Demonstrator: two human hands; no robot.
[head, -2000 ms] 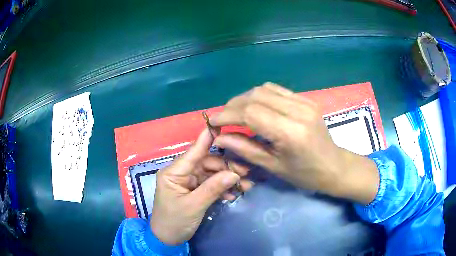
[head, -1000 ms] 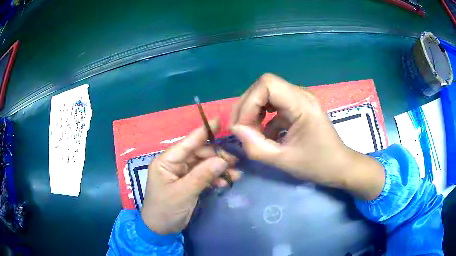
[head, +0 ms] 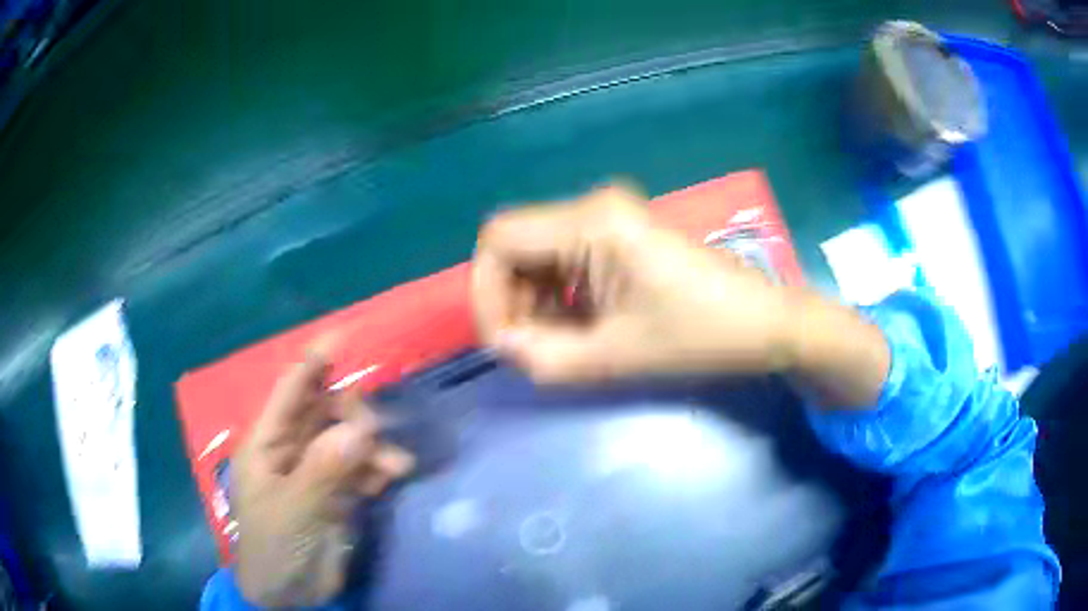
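The grey-black laptop lid (head: 543,477) with a round mark lies in front of me on a red foam pad (head: 406,316). My left hand (head: 298,489) is at the lid's left side, fingers half bent and blurred; I cannot tell whether it holds anything. My right hand (head: 597,292) is above the lid's far edge, its fingers curled with thumb and fingertips close together. Blur hides whatever may be between them. The thin dark strip seen earlier cannot be made out.
A handwritten note (head: 102,442) lies at the left. At the right are a stained round pot (head: 925,90), a blue tray (head: 1038,215) and a white sheet with blue streaks (head: 949,245). The bench mat (head: 394,227) is dark green. Part of a red-edged item shows at the top right.
The view has swung right, bringing in more of the blue tray. My hands have moved farther apart. The thin strip between my left fingers no longer shows clearly. The picture is more blurred.
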